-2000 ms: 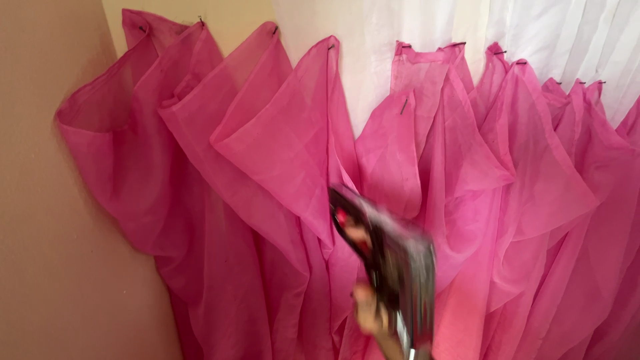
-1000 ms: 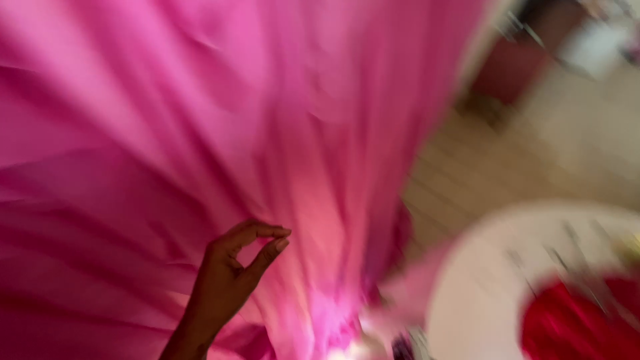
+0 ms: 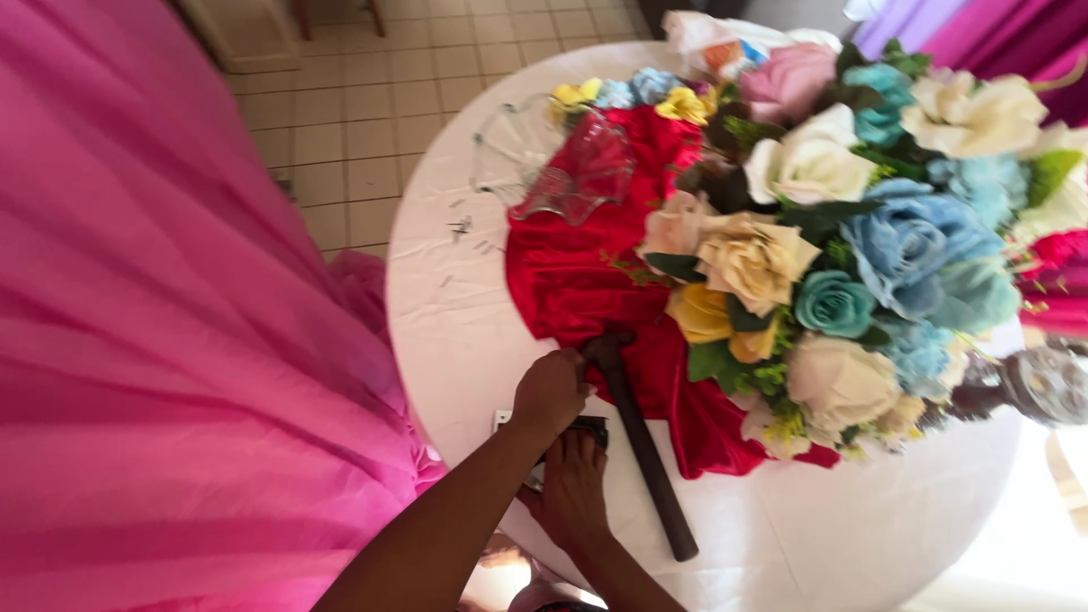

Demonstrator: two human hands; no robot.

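Note:
A hammer (image 3: pixel 648 450) lies on the round table, its head at the edge of the red satin cloth (image 3: pixel 586 272). My left hand (image 3: pixel 551 391) has curled fingers beside the hammer head; whether they grip anything is unclear. Just below it, my right hand (image 3: pixel 578 493) has its fingers bent over a dark, partly metal hand tool, apparently a staple gun (image 3: pixel 595 429), mostly hidden by both hands. Pink sheer drapery (image 3: pixel 195 340) hangs to the left. Several small staples or pins (image 3: pixel 460 226) lie on the white tablecloth (image 3: pixel 450 331).
A large artificial flower arrangement (image 3: pixel 841 255) covers the table's right side. A fluted glass dish (image 3: pixel 552 166) and small yellow and blue flowers (image 3: pixel 650 89) are at the far side. Beyond is the tiled floor (image 3: pixel 365 127). A glass or crystal stand (image 3: pixel 1033 382) is at the right edge.
The view has swung from the pinned pink drapery down to the table. The dark tool, held up before the drapery two seconds ago, is now low at the table with both my hands there.

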